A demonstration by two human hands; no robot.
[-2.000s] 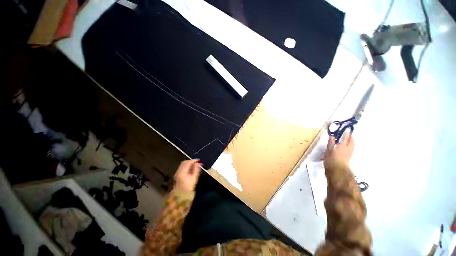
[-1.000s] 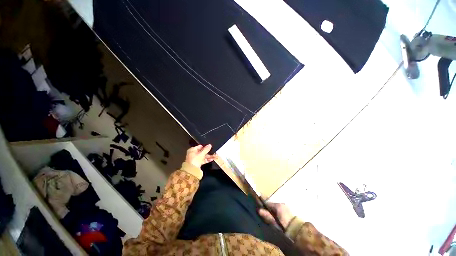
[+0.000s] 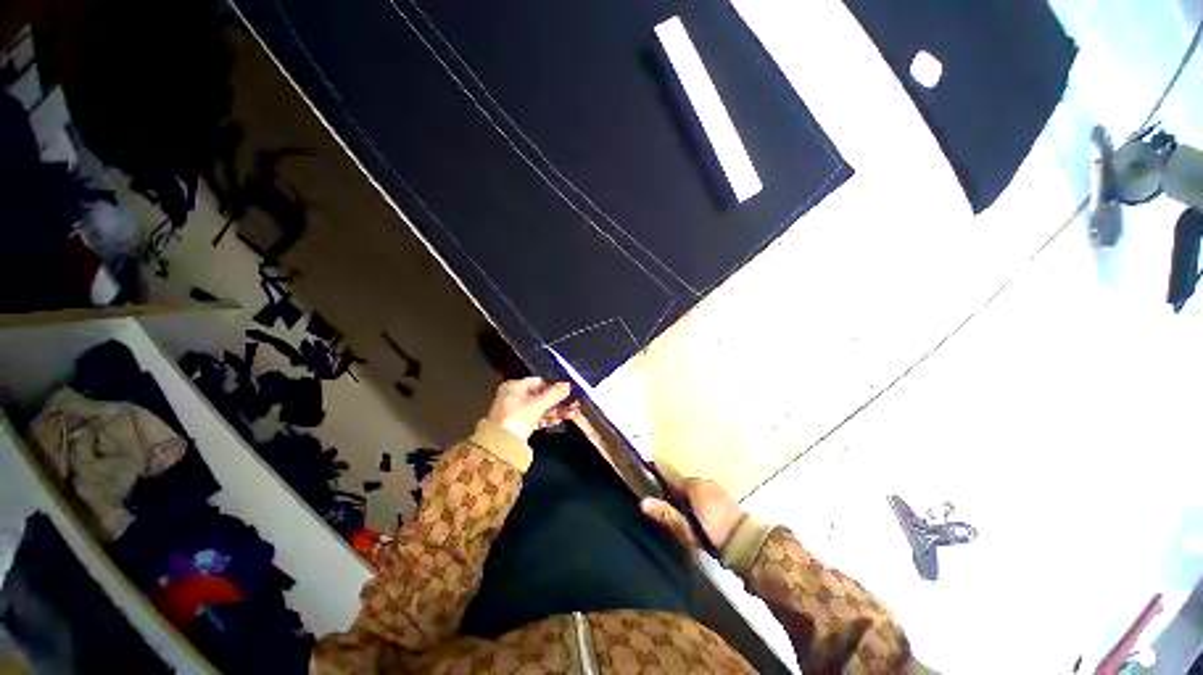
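The large black fabric panel (image 3: 567,145) lies on the table with thin pale chalk lines. My left hand (image 3: 530,404) pinches its near corner at the table edge. My right hand (image 3: 693,512) holds the fabric shears (image 3: 602,419) low along the table edge, handles mostly hidden in the hand. The blade tip lies at the panel's near corner, by the chalk line; how far the blades are apart is unclear. A pale bar weight (image 3: 710,111) lies on the panel.
A smaller black panel (image 3: 979,95) with a white piece (image 3: 926,69) lies beyond. A tan board (image 3: 719,382) is beside the panel. A black clamp (image 3: 931,533) and a grey handheld tool (image 3: 1145,172) are at right. Boxes of scraps (image 3: 251,567) stand below left.
My right hand took up the shears from the table and brought them left to the panel's near corner, their tip now reaching the fabric. My left hand stays at the corner. The view has shifted.
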